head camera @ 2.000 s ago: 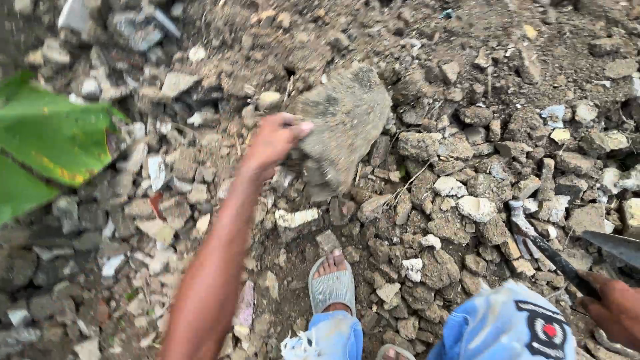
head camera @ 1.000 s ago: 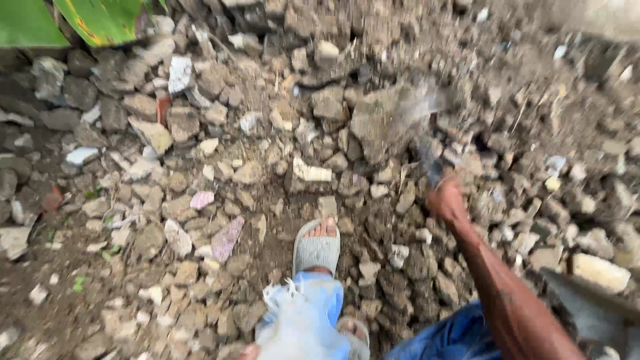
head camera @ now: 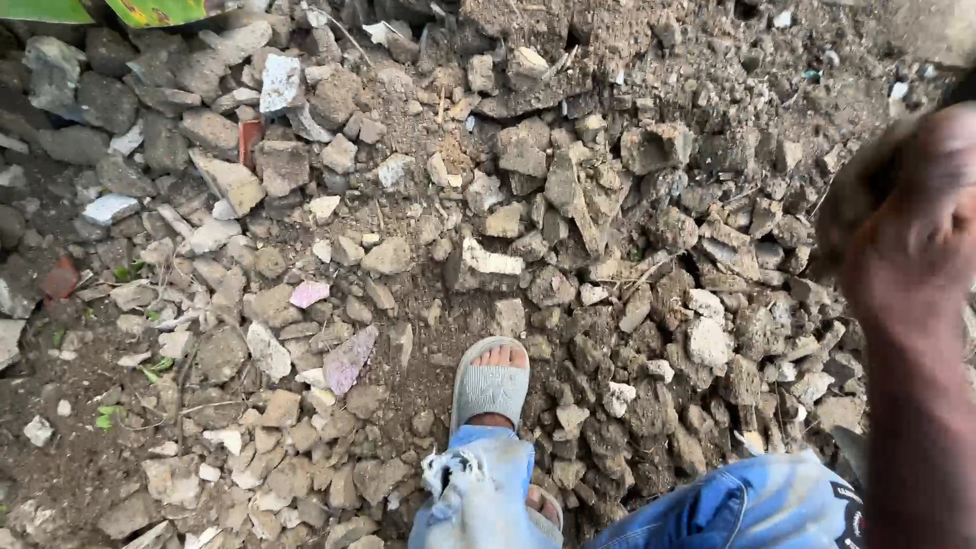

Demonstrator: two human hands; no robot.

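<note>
Raised at the right edge, my right hand is blurred and closed round a dark handle, the hammer's; its head is out of view. A blurred brown shape lies against the fingers, and I cannot tell what it is. Left of the hand, on the rubble, lie broken chunks of rough grey-brown stone or concrete, among them a long piece and a hollowed one. A white-faced block sits just beyond my sandalled foot. My left hand is not in view.
Loose rubble covers the sloping ground, with a red fragment among the stones. A green leaf reaches in at the top left. Part of a grey metal piece shows beside my knee, in torn jeans.
My right hand has moved from the slab to the right edge, nearer the camera. Smaller chunks lie where the flat slab was. My left hand, on the slab two seconds ago, has left the view.
</note>
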